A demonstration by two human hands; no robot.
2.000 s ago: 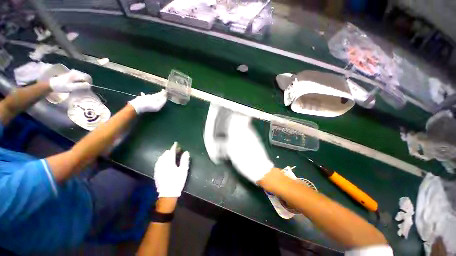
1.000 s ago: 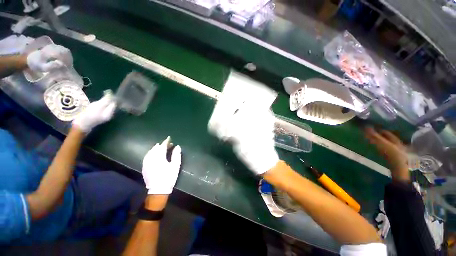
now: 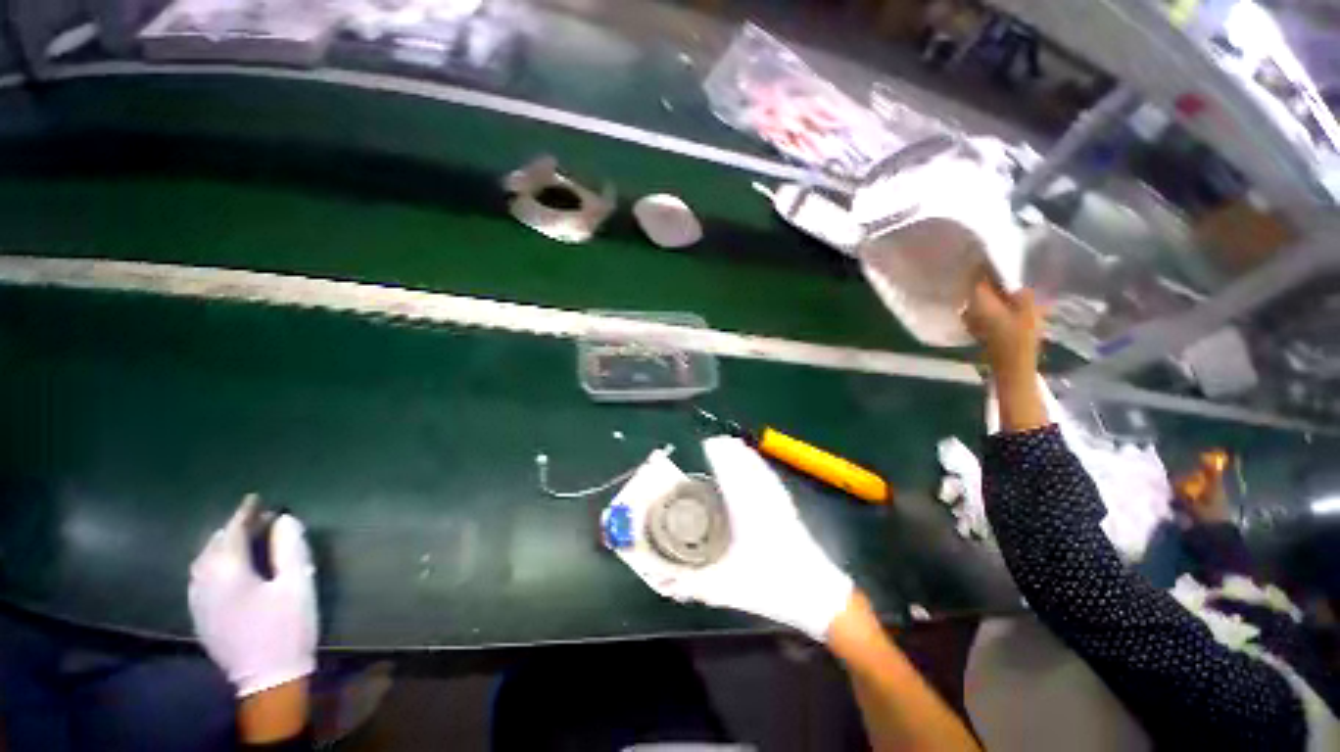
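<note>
My gloved right hand (image 3: 767,554) grips the right side of a white housing (image 3: 669,576). The housing lies near the bench's front edge with a round grey motor unit (image 3: 686,522) facing up and a small blue piece at its left. A thin white lead wire trails left from it. My gloved left hand (image 3: 254,605) is low at the left by the bench edge, apart from the housing. A dark patch shows between its thumb and forefinger; I cannot tell whether it is a held thing.
An orange screwdriver (image 3: 826,466) lies right of the housing. A clear screw tray (image 3: 647,385) stands behind it by the pale rail (image 3: 485,312). On the belt are a white ring-like piece (image 3: 562,206) and an oval cap (image 3: 670,221). Another person's hand (image 3: 1005,326) holds a white outer shell (image 3: 923,265).
My right hand has let go of the white piece it held over the rail and now grips the motor housing. The view has swung right. The neighbour at right has taken hold of the outer shell.
</note>
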